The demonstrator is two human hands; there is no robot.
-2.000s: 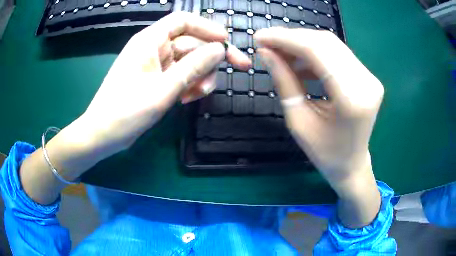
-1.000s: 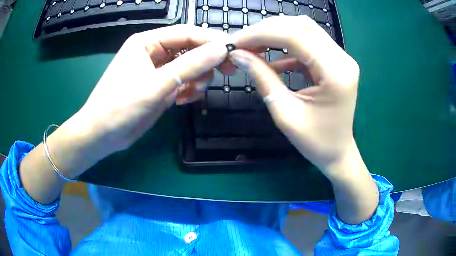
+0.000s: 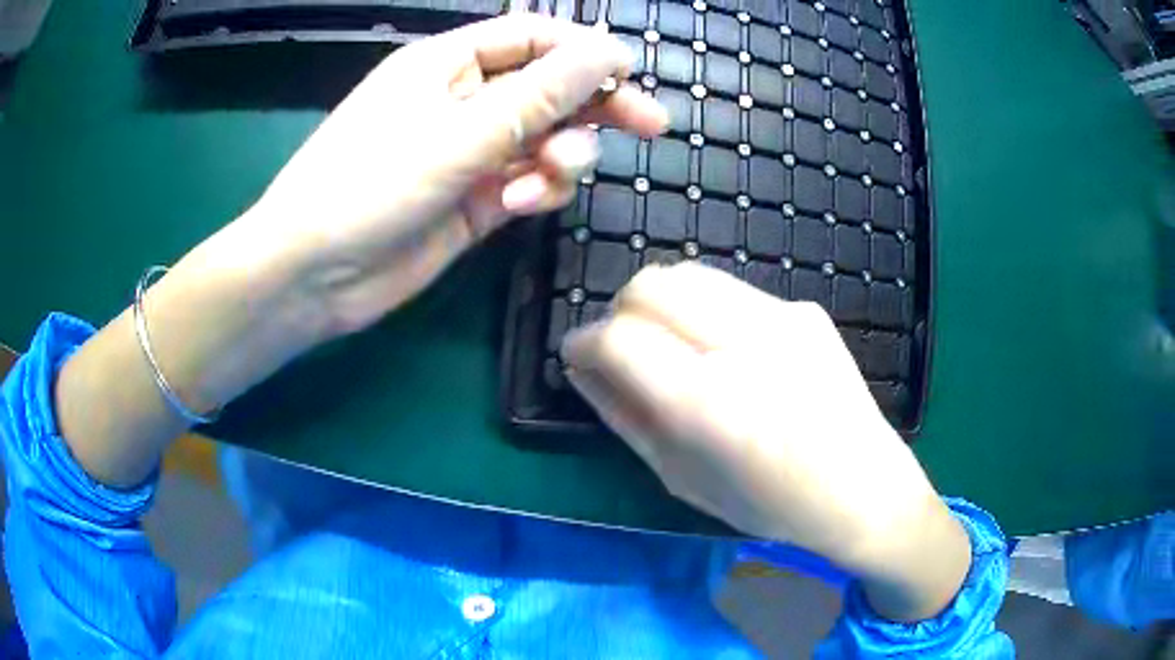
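The black pocketed tray (image 3: 799,174) lies in front of me, with pale dots at its pocket corners. My left hand (image 3: 425,168) is above its upper left part, thumb and index finger close together, other fingers curled. Whether a small piece is between them cannot be told. My right hand (image 3: 760,400) is low over the tray's near left corner, blurred, its fingertips bunched at the near-left pockets. Those fingertips hide whatever may be between them. The hand covers part of the tray's near edge.
A second black tray (image 3: 290,35) lies at the upper left, cut off by the picture's edge. Both trays are on a green bench (image 3: 1044,284) with a curved near edge. A blue sleeve (image 3: 1127,567) shows beyond the bench at lower right. Equipment shows at the upper right corner.
A small dark piece showed between both hands' fingertips. My right hand has since moved away from the left, down to the tray's near left corner. The tray appears shifted slightly right.
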